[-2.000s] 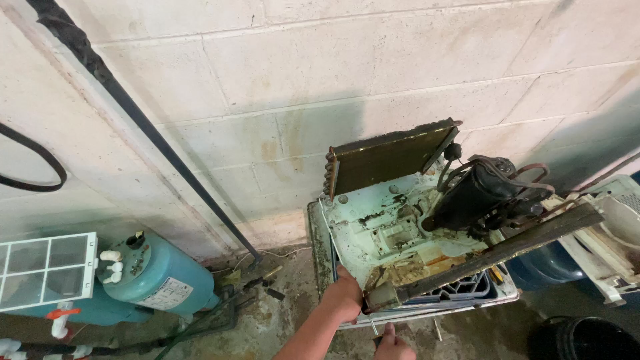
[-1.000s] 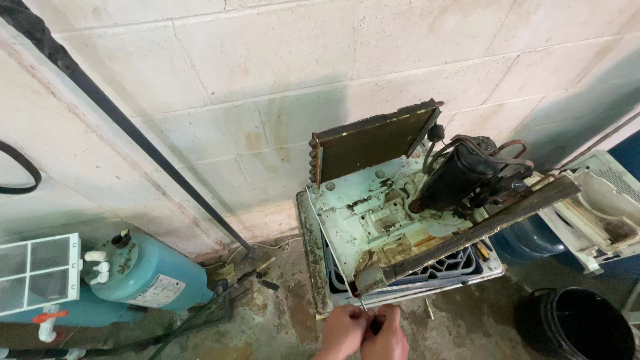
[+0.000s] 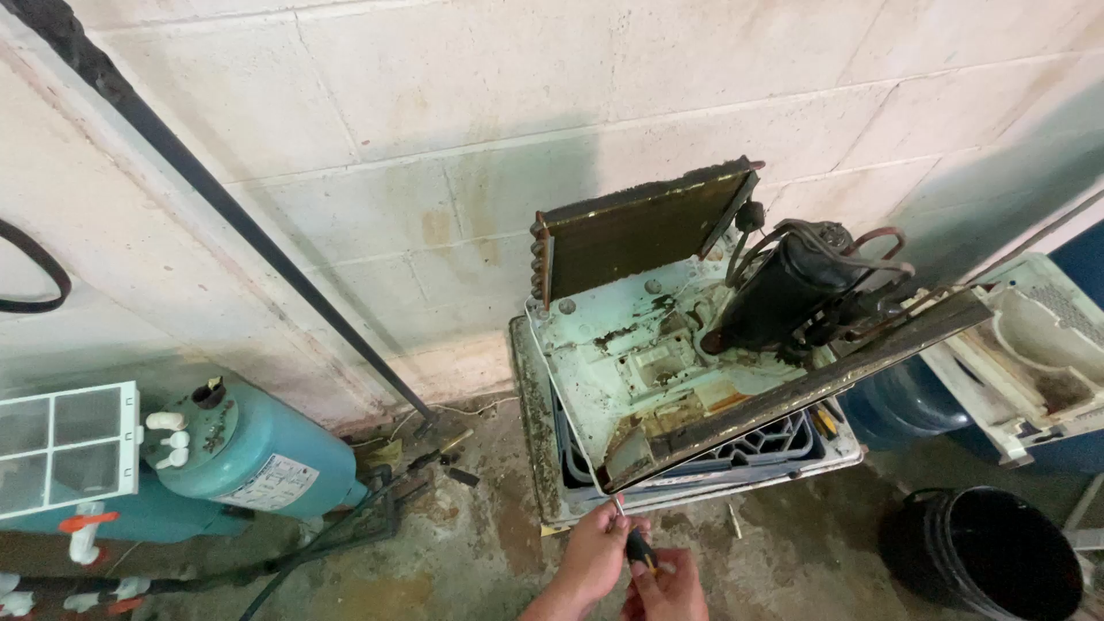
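Observation:
My right hand (image 3: 666, 588) grips the black and yellow handle of a screwdriver (image 3: 640, 550). The fingers of my left hand (image 3: 595, 545) close around its metal shank, and the tip meets the front lower corner of a window air conditioner's base pan (image 3: 573, 392). On that dirty white pan stand a black compressor (image 3: 780, 289) with bent copper tubes, an upright finned coil (image 3: 647, 233) at the back and a second coil (image 3: 802, 392) along the front edge. The pan rests on a dark plastic crate (image 3: 759, 444).
Blue tanks (image 3: 276, 448) with white fittings stand at the left, a white mesh filter frame (image 3: 129, 448) on top. A black bucket (image 3: 1000, 552) is at the lower right, below a dirty white housing (image 3: 1035, 345). Tools (image 3: 444, 448) lie on the floor by a black pipe (image 3: 259, 241).
Two seconds ago my left hand was on the pan's side and my right hand below its front edge. Both hands are now together on the screwdriver at the front corner.

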